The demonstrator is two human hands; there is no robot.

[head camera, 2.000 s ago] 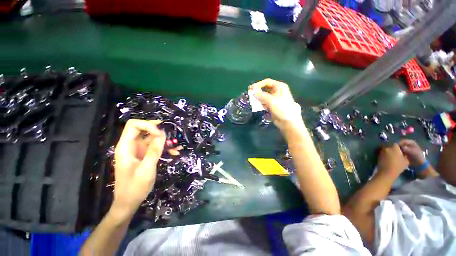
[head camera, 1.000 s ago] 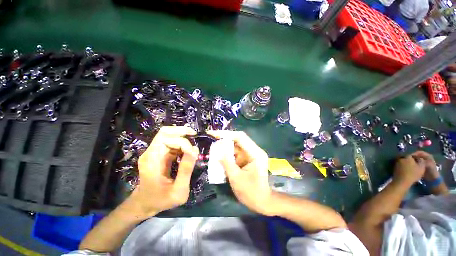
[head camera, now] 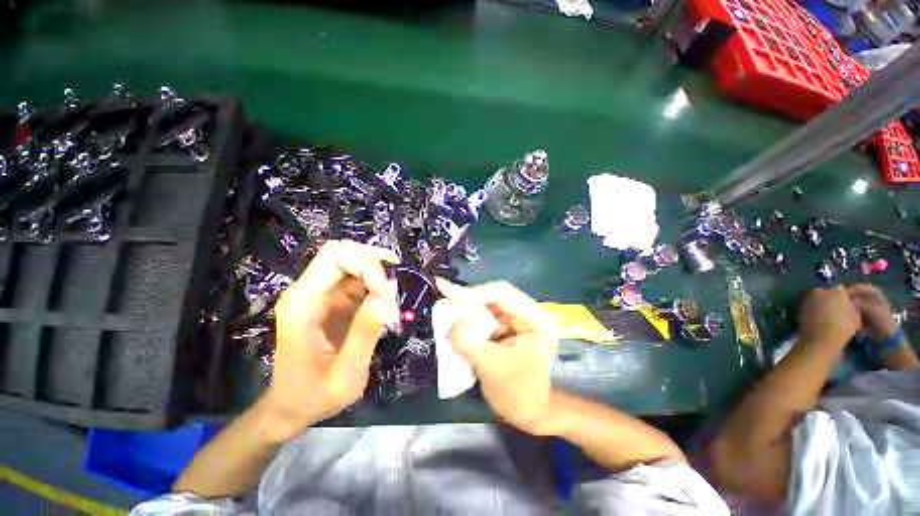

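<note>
My left hand [head camera: 328, 338] and my right hand [head camera: 509, 353] are raised over the bench front. Between their fingertips they hold a dark curved strap [head camera: 416, 277], with a small red spot below it. My right hand also pinches a small white cloth [head camera: 451, 348] that hangs under its fingers. A tangled pile of black straps with silver ends [head camera: 333, 202] lies beyond and around my left hand. A clear glass bottle with a stepped metal top [head camera: 518, 191] stands right of the pile.
A black compartment tray [head camera: 146, 277] with strap pieces is at left, a blue bin [head camera: 141, 454] below it. A white sheet [head camera: 621, 212], round metal heads [head camera: 634, 272] and a yellow card [head camera: 575, 323] lie right. A person's hands [head camera: 847, 314] and red crates [head camera: 777, 60] are farther right.
Since two seconds ago, my right hand has come from the bottle to my left hand with the white cloth. In the last second both hands moved apart slightly, and the cloth shifted a little right.
</note>
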